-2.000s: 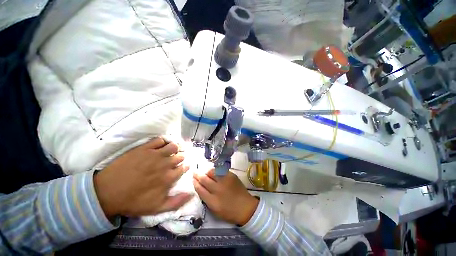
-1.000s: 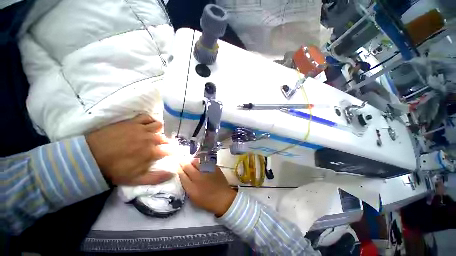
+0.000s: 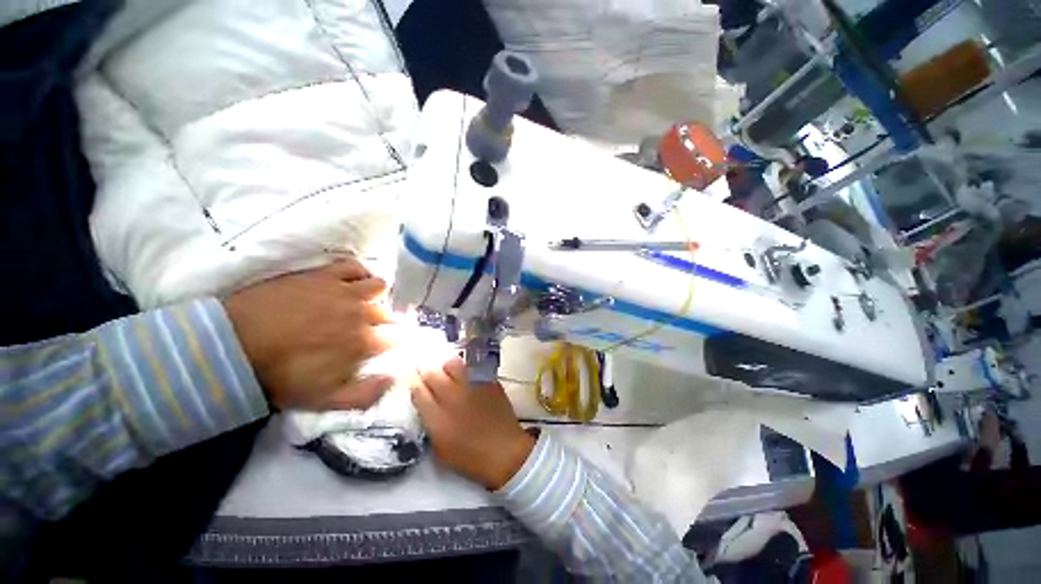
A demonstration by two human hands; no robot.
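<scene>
The white quilted padded lining (image 3: 245, 114) fills the left side, with dark shell fabric (image 3: 46, 171) along its left. My left hand (image 3: 308, 337) lies spread flat on the lining, left of the needle area, fingertips in the bright glare. My right hand (image 3: 468, 420) is just right of and below the needle area, fingertips pressing the edge of the work. The presser foot and needle area (image 3: 440, 325) is washed out by light. A rolled white end with a dark edge (image 3: 371, 447) lies below my hands. The white sewing machine (image 3: 594, 217) stands over the work.
Yellow-handled scissors (image 3: 567, 382) lie right of the needle. A grey pen (image 3: 616, 245) and a blue pen (image 3: 699, 269) lie on the machine head. The ruler-marked table edge (image 3: 365, 541) runs along the front. An off-white flat piece (image 3: 691, 462) lies at the right.
The view has shifted, so the machine sits further left than two seconds ago. The work's lower end now shows a dark curved edge. Both hands stay on the work beside the needle.
</scene>
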